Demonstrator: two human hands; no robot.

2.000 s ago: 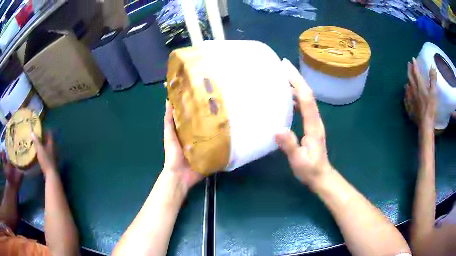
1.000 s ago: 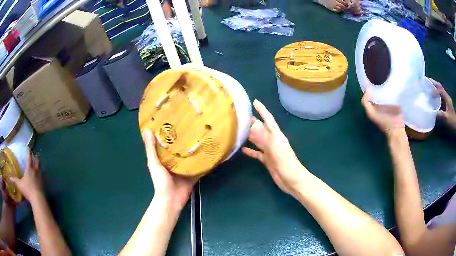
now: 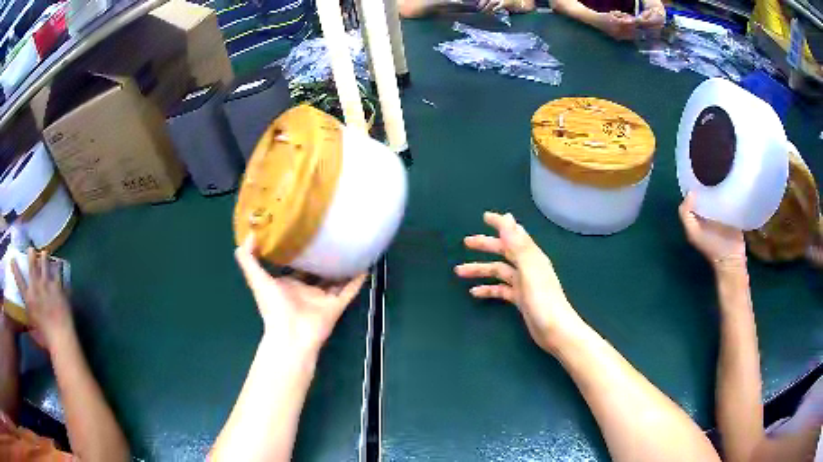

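A squat drum-shaped unit [image 3: 361,203] with a white body and a wood-look base is held up, tilted, above the dark green table. Its base faces left and shows a ring grille and pale strips. My left hand [image 3: 302,302] supports it from below, thumb at the base edge. My right hand [image 3: 523,271] is empty with fingers spread, to the right of the unit and not touching it. A second unit [image 3: 591,203] stands on the table, wood-look base up.
A cardboard carton [image 3: 117,153] and two grey cylinders [image 3: 206,144] stand back left. Cream pipes [image 3: 383,72] rise at the table seam. Clear plastic bags [image 3: 501,54] lie at the back. At right, a person's hands hold a white housing [image 3: 753,171]; another person works at left.
The held unit has turned so its white side shows more, and my right hand has come away from it. The person at right has separated a white part from a wood-look part.
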